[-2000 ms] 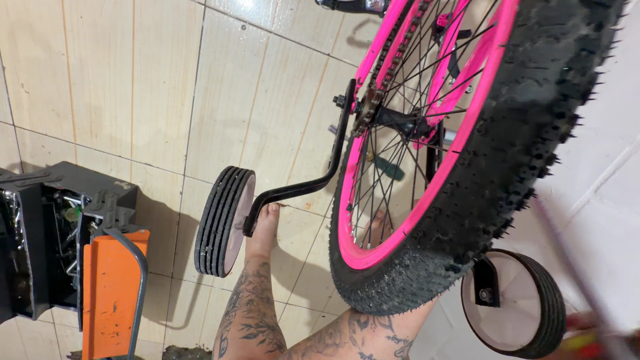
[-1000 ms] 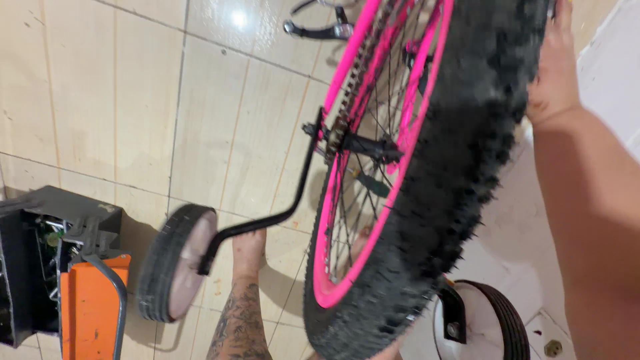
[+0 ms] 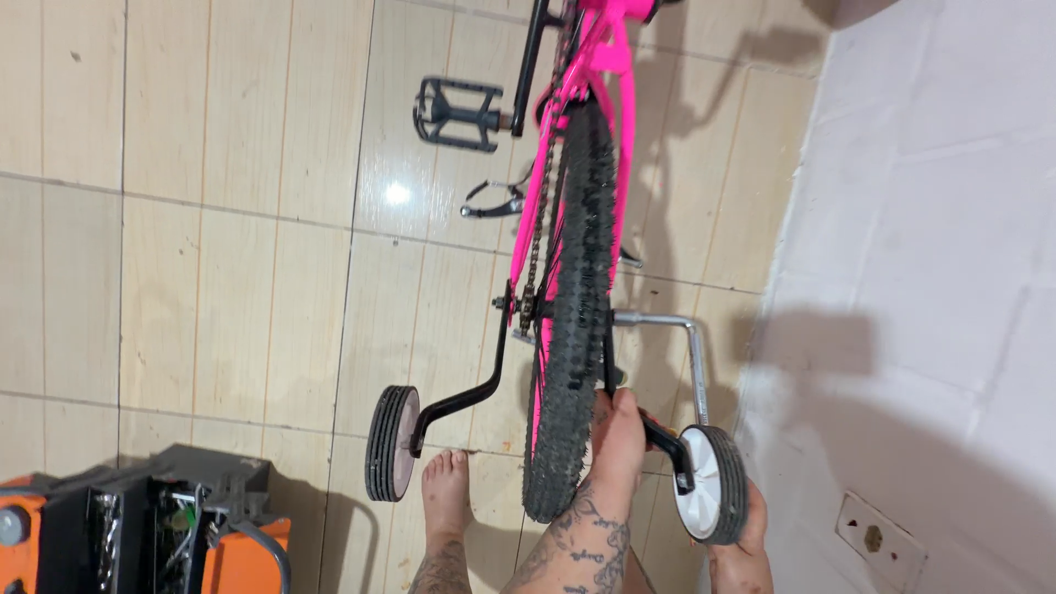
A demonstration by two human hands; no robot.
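A pink bicycle frame (image 3: 624, 165) holds a knobbly rear tyre (image 3: 582, 289). Black brackets carry a left training wheel (image 3: 391, 443) and a right training wheel (image 3: 711, 485). At the right end of the axle sits an L-shaped metal socket wrench (image 3: 691, 338), its lower end hidden behind the right training wheel. My left hand (image 3: 619, 433), on a tattooed forearm, is beside the tyre, wrapped around the right bracket (image 3: 667, 439); most fingers are hidden. My right hand (image 3: 752, 520) is partly behind the right training wheel, its fingers hidden; whether it holds the wrench cannot be seen.
At lower left, a toolbox (image 3: 223, 466) with orange panels contains metal tools. A bare foot (image 3: 445, 487) rests on the tiled floor. A pedal (image 3: 459, 114) and a brake lever (image 3: 492, 206) lie left of the frame. Along the right runs a white wall (image 3: 916, 272) with a socket outlet (image 3: 876, 536).
My right hand has moved down from beside the upper tyre to the right training wheel. The wrench now shows on the axle. The view has shifted, showing the tyre more edge-on.
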